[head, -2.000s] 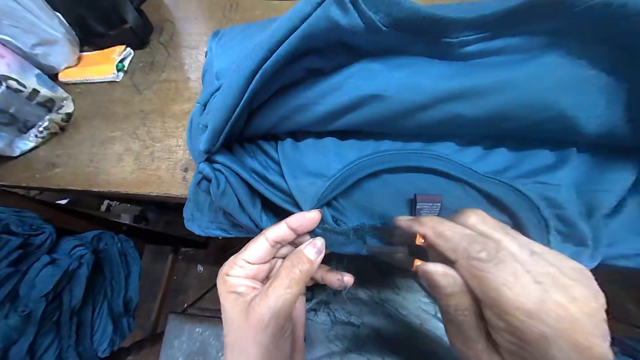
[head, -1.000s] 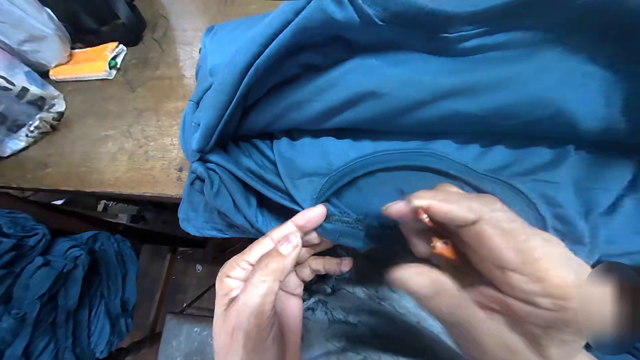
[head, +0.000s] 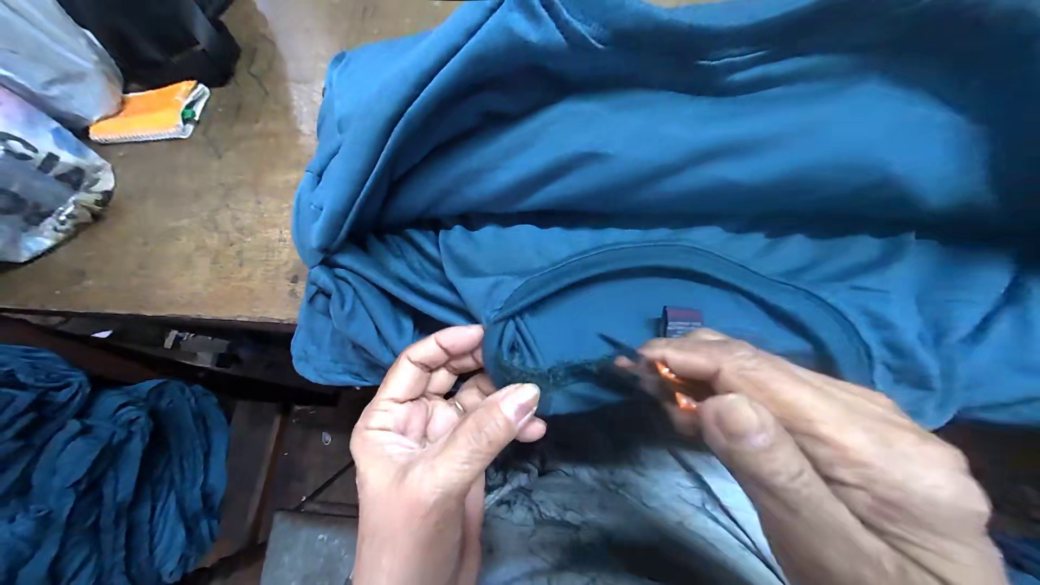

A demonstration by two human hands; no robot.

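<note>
A teal knit garment [head: 569, 162] lies in folds over the table edge, its curved neckband [head: 691, 256] towards me. Inside the neck a small dark maroon label [head: 681, 320] bears writing. My left hand [head: 443, 435] is palm up at the left end of the neckband, its thumb and fingertips at the seam edge; whether they pinch the cloth is not plain. In my right hand [head: 812, 439] is a small thread snipper [head: 674, 386] with orange parts, its dark pointed blade aimed left over the neck opening. The fingers hide much of the tool.
On the wooden table [head: 219, 219], an orange cloth item [head: 150, 112] lies beside plastic bags [head: 49, 179] and a black bag [head: 154, 36] at the upper left. A heap of gathered teal fabric [head: 106, 471] is at the lower left, below the table edge.
The maroon label, covered by my right hand one second ago, shows again. My right hand has shifted with the snipper, and the blade is now visible. My left hand stays near the neckband.
</note>
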